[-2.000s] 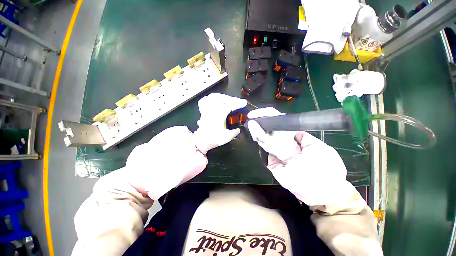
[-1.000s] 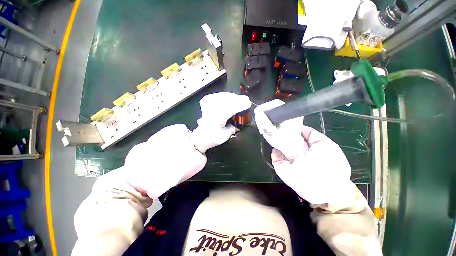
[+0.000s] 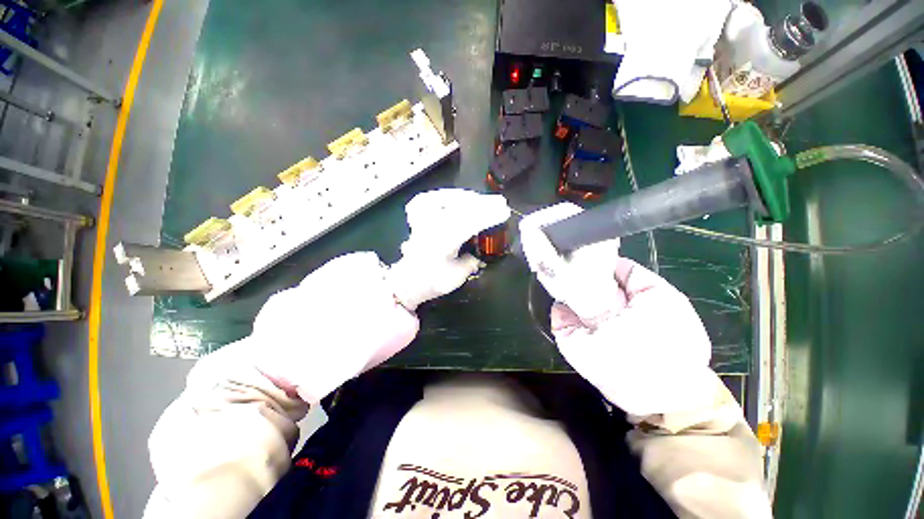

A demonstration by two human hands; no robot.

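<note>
My left hand point(image 3: 448, 243), in a white glove, holds a small wound coil point(image 3: 492, 241) with orange windings; the fingers cover much of it. My right hand point(image 3: 572, 266), also gloved, holds the lower end of a long grey dispensing syringe point(image 3: 664, 208). The syringe is tilted, its green cap point(image 3: 762, 172) up to the right with a clear air hose point(image 3: 861, 152) looping from it. Its front end points at the coil; whether the tip touches cannot be told. The coil fixture point(image 3: 322, 198), a silver bar with yellow blocks, lies diagonally at the left.
Several waiting coils point(image 3: 588, 142) lie in front of a black box point(image 3: 555, 41) with small red and green lights. White gloves point(image 3: 664, 46) lie beside it. A yellow tray point(image 3: 735, 99) holds a bottle point(image 3: 755, 51). An aluminium frame and green conveyor run along the right.
The syringe has swung from nearly level to tilted, its green cap moving up and right. My right hand has shifted slightly right. My left hand still holds the coil, nearly in place.
</note>
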